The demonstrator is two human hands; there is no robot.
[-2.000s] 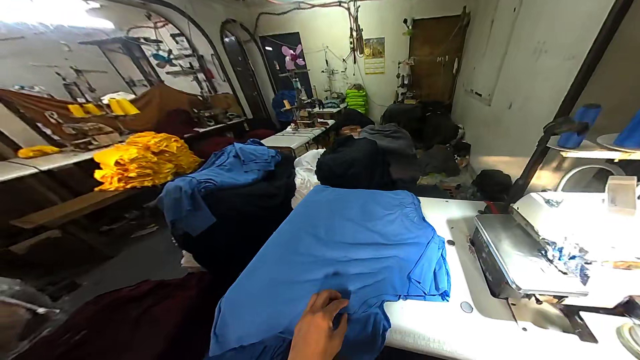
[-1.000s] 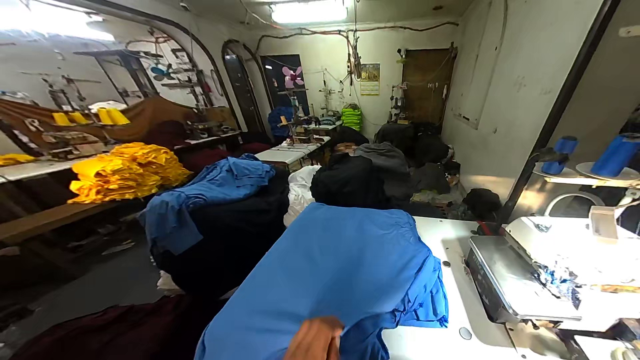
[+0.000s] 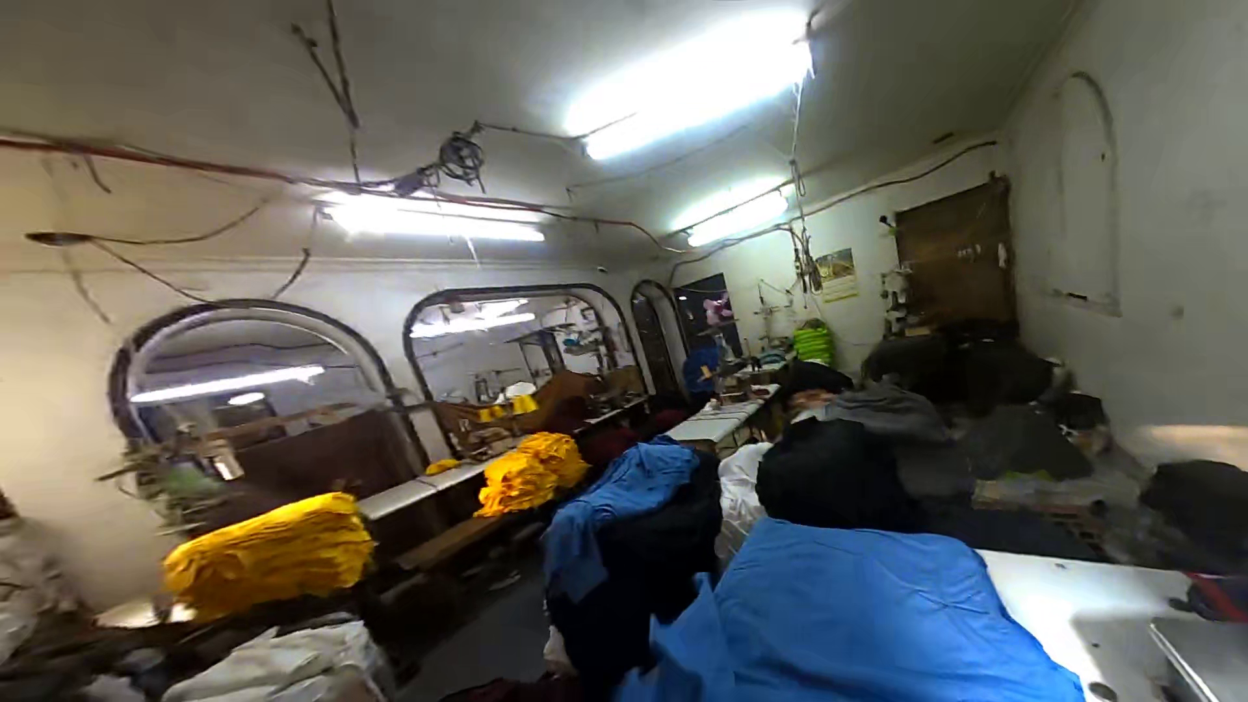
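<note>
Neither my left hand nor my right hand shows in the head view at this moment. Blue fabric lies spread over the near end of a white sewing table at the lower right, with a raised fold at its left side. The metal plate of a machine is cut off by the right edge. Left of the blue fabric, a dark pile of cloth carries another blue garment on top.
Yellow cloth bundles stand at the left, above white sacks. Behind the blue fabric are a black bundle and a white bag. Farther back stands a white sewing table. Dark cloth heaps lie along the right wall.
The view has swung up and to the left. The hand that lay on the blue fabric in the earlier frames is out of sight. A fold now stands up at the fabric's left side.
</note>
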